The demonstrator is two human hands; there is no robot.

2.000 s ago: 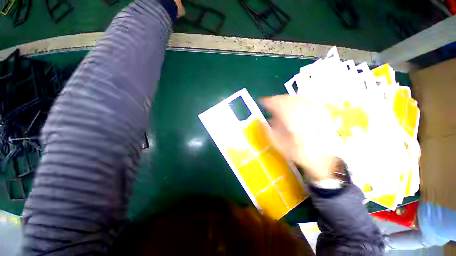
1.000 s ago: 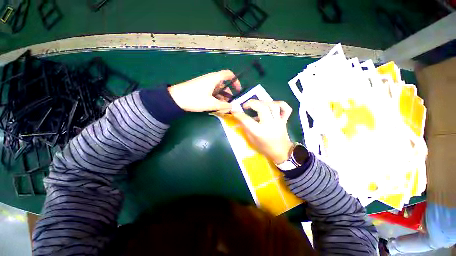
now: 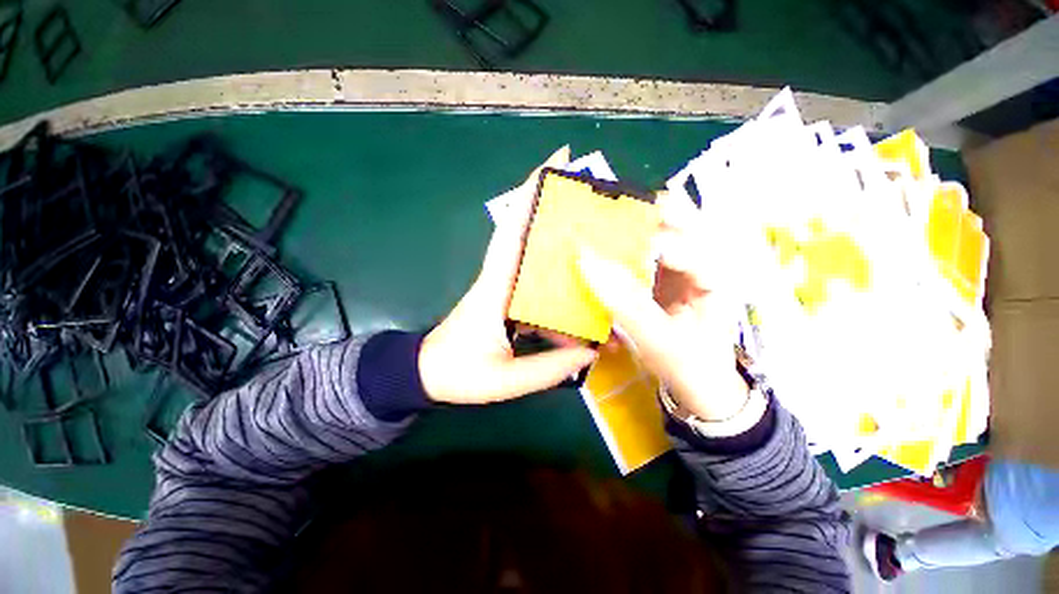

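Note:
A black plastic frame (image 3: 531,339) is held tilted above the bench, with a yellow adhesive piece (image 3: 575,250) over its large opening. My left hand (image 3: 482,337) grips the frame from the left and below, thumb along its lower end. My right hand (image 3: 662,331) is at the frame's right side, a finger on the yellow piece; whether it also grips the frame is unclear. The sticker sheet (image 3: 628,415) lies on the green bench under both hands, mostly hidden, with its white end and a few yellow rectangles showing.
A tangled pile of frames (image 3: 139,267) lies at left. A fanned, overexposed stack of sheets (image 3: 836,302) lies at right beside a cardboard panel (image 3: 1022,279). Beyond the pale rail (image 3: 465,93), the conveyor belt (image 3: 290,41) carries scattered frames. Another person's leg (image 3: 987,534) shows at lower right.
The frame has come up between my hands with the yellow piece over its opening; a second ago both hands were at the sheet's upper end. Frames on the belt have shifted left.

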